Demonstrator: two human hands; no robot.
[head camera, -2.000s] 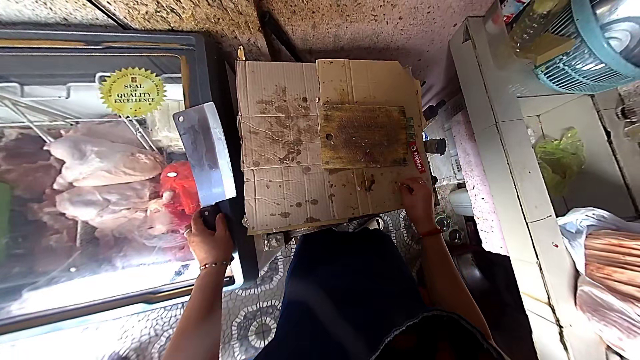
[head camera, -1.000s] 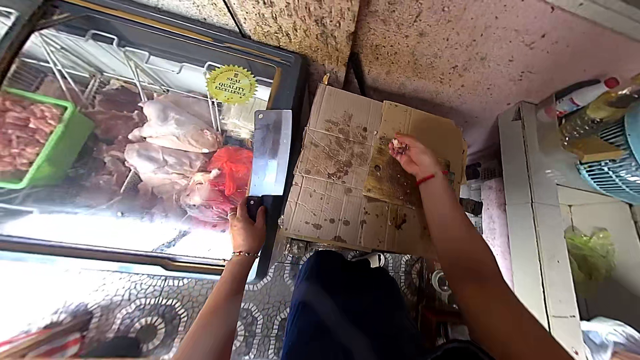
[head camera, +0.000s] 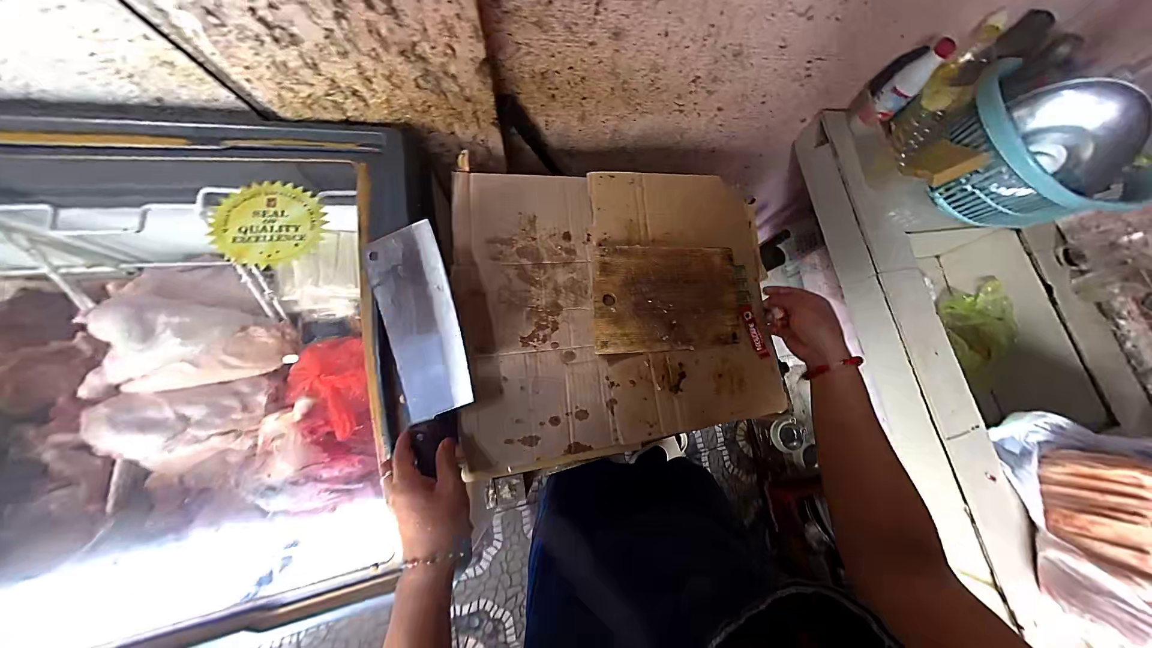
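A meat cleaver with a broad metal blade and dark handle lies along the right edge of the freezer, blade pointing away from me. My left hand is around its handle. A stained wooden cutting board rests on a flattened, spotted cardboard sheet. My right hand is at the cardboard's right edge, beside a red label, with fingers bent together; something small and pale shows at the fingertips, too small to name.
On the left stands a glass-topped chest freezer holding raw poultry and a red plastic bag. On the right, a tiled counter bears a blue plastic basket, bottles, a green plastic bag and bagged sausage-like food.
My right hand has moved from above the board to the cardboard's right edge. My left hand stays at the cleaver's handle. The view has swung right.
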